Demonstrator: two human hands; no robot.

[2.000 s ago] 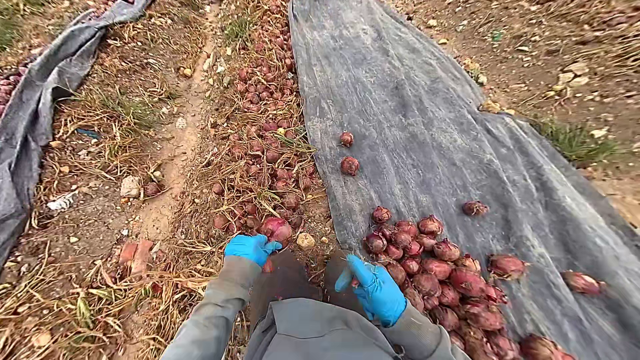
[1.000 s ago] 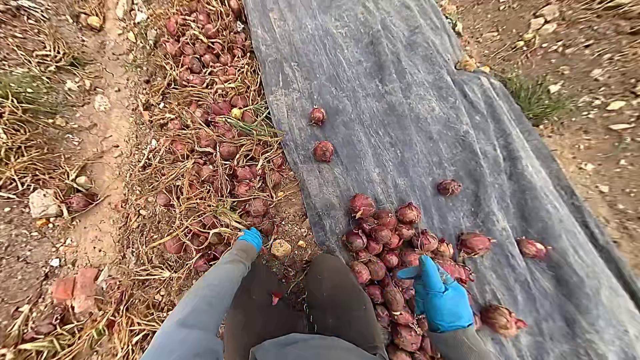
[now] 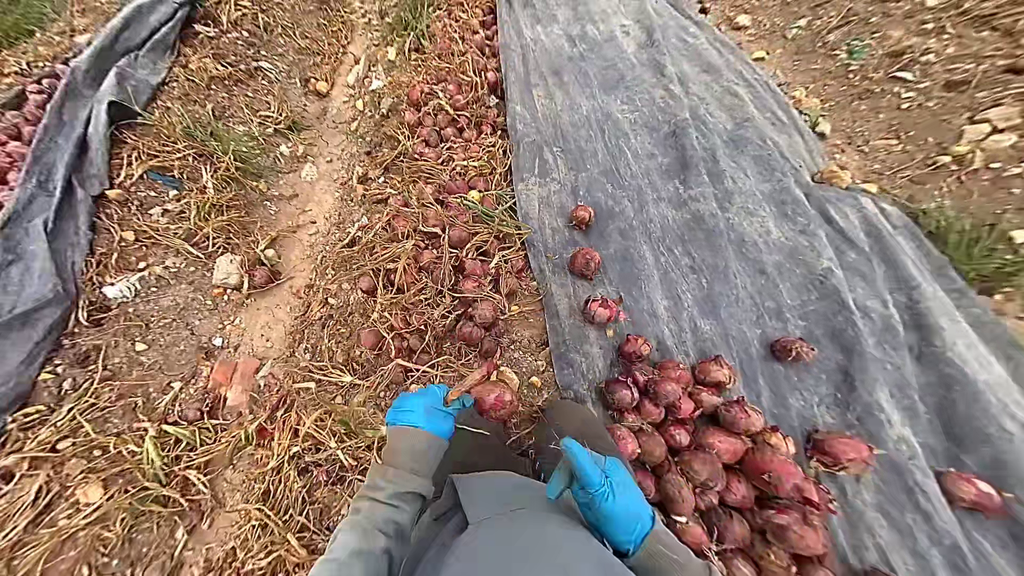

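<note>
My left hand (image 3: 430,410), in a blue glove, is closed around the dry stem of a red onion (image 3: 495,400), whose bulb hangs just right of the fingers, above my knees. My right hand (image 3: 602,496), gloved in blue too, is in front of my body with thumb and forefinger extended; whether it holds a small tool is hidden. Beside it, a heap of red onions (image 3: 724,444) lies on a grey fabric sheet (image 3: 688,184). A few single onions rest on the sheet above and right of the heap.
A row of red onions with dry stalks (image 3: 456,232) runs along the soil left of the sheet. Farther left are a pale stone (image 3: 228,271), reddish brick pieces (image 3: 234,384) and another grey sheet (image 3: 60,216) beside more onions. Stones and grass border the right side.
An onion now shows in my left hand, which looked lower and partly hidden a second ago. My right hand has moved from over the heap to in front of my body. Another onion lies above the heap.
</note>
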